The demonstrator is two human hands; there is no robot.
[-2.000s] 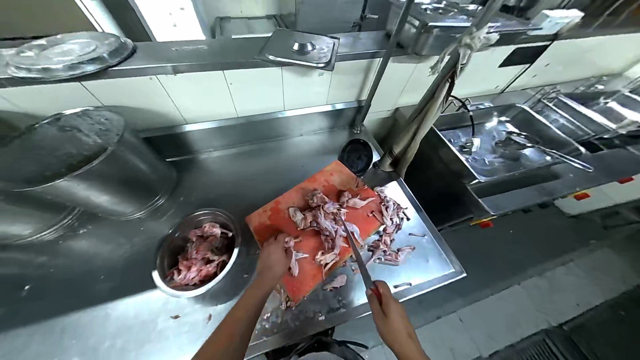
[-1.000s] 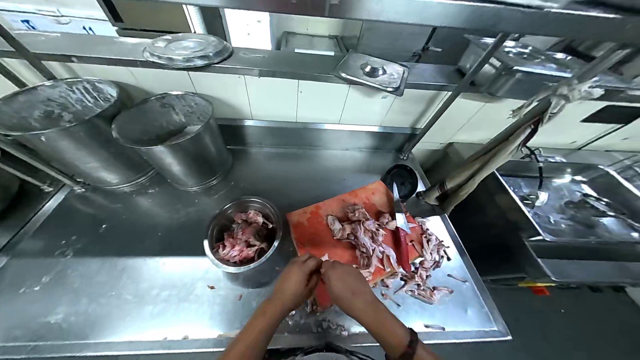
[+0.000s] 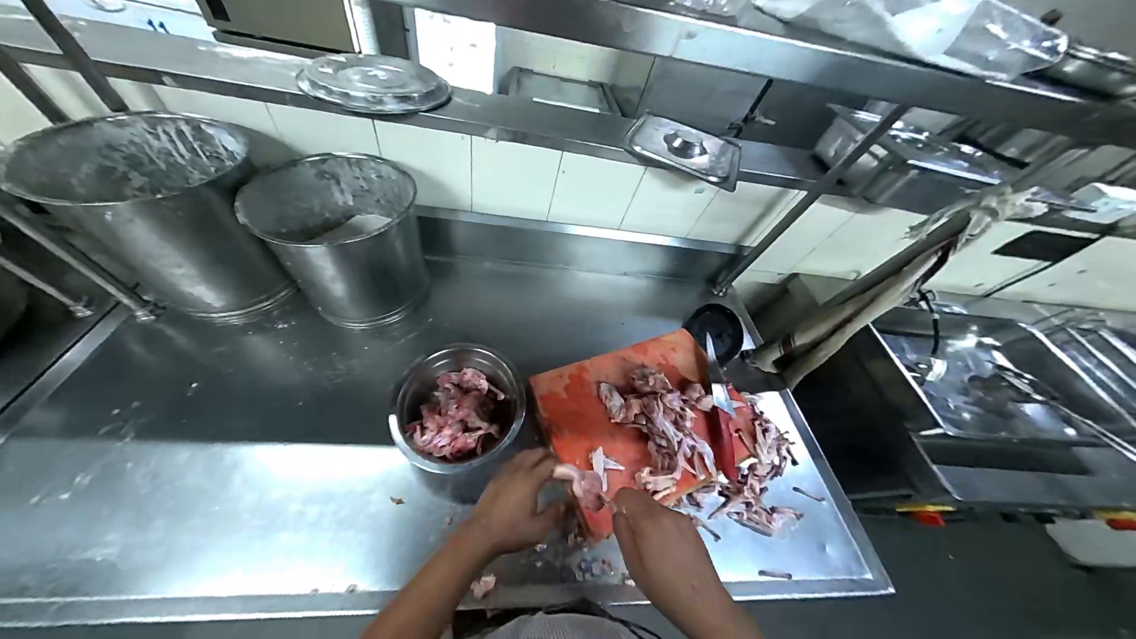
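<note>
Between my left hand [image 3: 524, 501] and my right hand [image 3: 652, 532] a small piece of raw meat [image 3: 584, 486] is held over the near left part of the red cutting board [image 3: 568, 399]. My left fingers grip its left end, my right fingers its right end. A heap of raw meat and bone pieces [image 3: 666, 426] lies on the board. The knife [image 3: 719, 390] rests at the heap's right, its blade pointing away from me and its red handle towards me. More bony scraps [image 3: 763, 479] lie right of the board. Left of it stands a steel bowl [image 3: 410, 448] holding raw meat [image 3: 457, 417].
Two large steel pots [image 3: 355, 275] stand at the back left of the steel table [image 3: 222, 497]. A black round dish [image 3: 714, 328] sits behind the board, near a shelf post [image 3: 808, 209] and a hanging cloth [image 3: 825, 328]. A steel lid [image 3: 683, 146] lies on the shelf. Sinks [image 3: 994, 390] are at right.
Two seconds ago my right hand held the knife; it now lies on the board, and both hands hold a piece of meat. The view has swung clearly since then.
</note>
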